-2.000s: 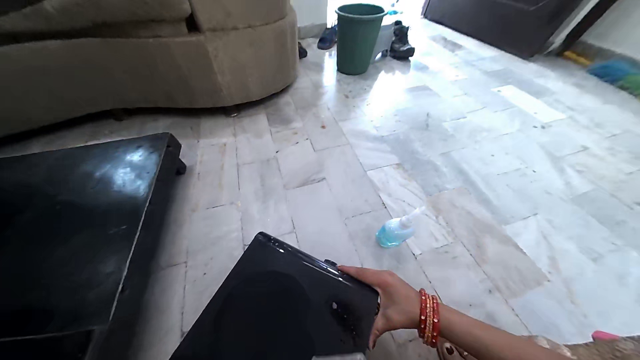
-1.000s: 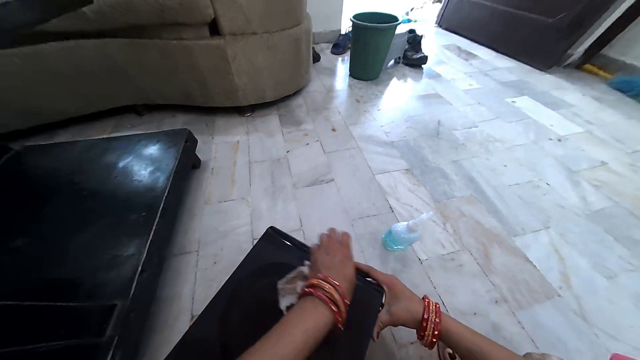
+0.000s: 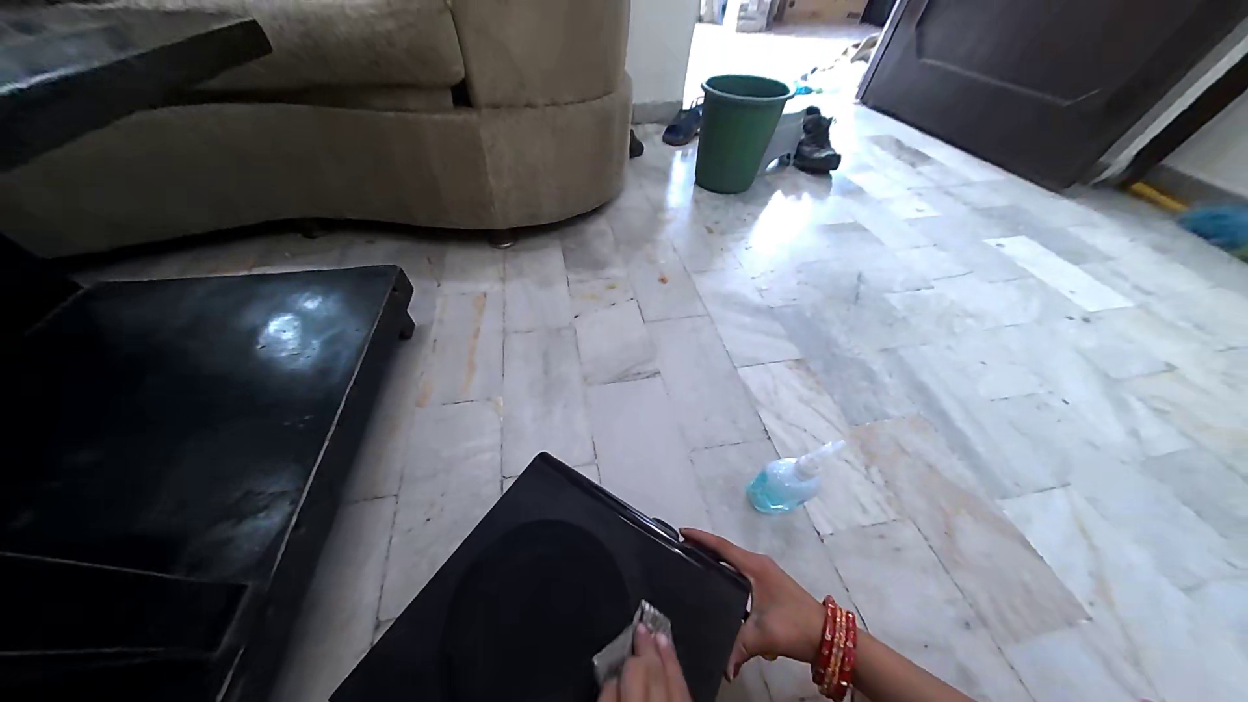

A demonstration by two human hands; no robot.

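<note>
A flat black box-shaped device [image 3: 546,585] with a glossy front edge and a round mark on its face lies tilted at the bottom centre. My right hand [image 3: 770,604], with red bangles at the wrist, grips its right end, fingers on the glossy edge. Fingers of my left hand [image 3: 648,673] press a crumpled grey cloth [image 3: 629,639] onto the black face; the rest of that hand is cut off by the lower edge. Beyond the device, a clear bottle of blue-green liquid [image 3: 780,486] with a pale nozzle is on the marble floor.
A low black table [image 3: 195,390] fills the left side. Behind it is a beige sofa [image 3: 390,161]. Farther back are a green bucket [image 3: 738,136], a black boot [image 3: 817,144] and a dark slipper [image 3: 682,127]. A dark door [image 3: 1043,78] stands at the upper right.
Two seconds ago no left hand showed over the device; one second ago it was there with the cloth. Since then it has moved down toward the lower edge of the view.
</note>
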